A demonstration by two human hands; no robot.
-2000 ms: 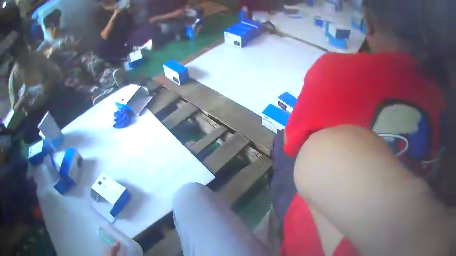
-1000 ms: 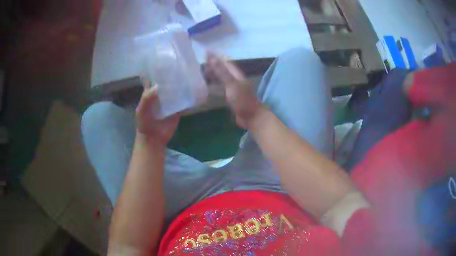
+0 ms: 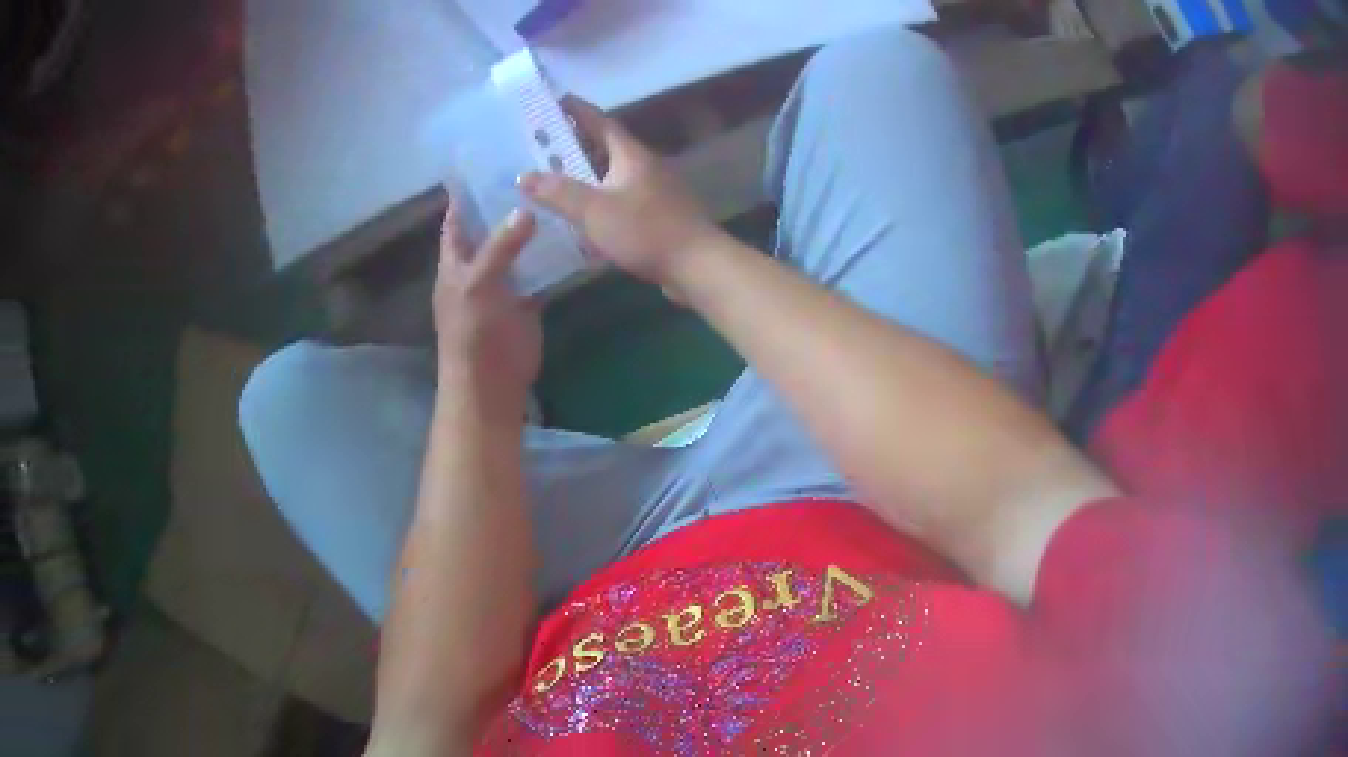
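Note:
A white to translucent appliance housing (image 3: 510, 178) is held between my hands at the near edge of the white-topped table. A ribbed white edge with two small dark round spots runs along its right side. My left hand (image 3: 488, 289) grips the housing from below and the left, with the thumb on its face. My right hand (image 3: 628, 200) holds the ribbed right edge, fingers behind and thumb in front. The fingers behind the housing are hidden, and its far left part is blurred.
The white board (image 3: 333, 133) lies beyond the housing, with part of a dark-blue box (image 3: 547, 18) at the top. A blue-and-white box (image 3: 1200, 18) stands at the top right. A person in red (image 3: 1227, 385) sits close on the right. Brown cardboard (image 3: 222, 518) lies on the floor at left.
My right hand has closed onto the housing's right edge, where it was apart from it before. The housing has turned, showing its ribbed edge. The view has shifted.

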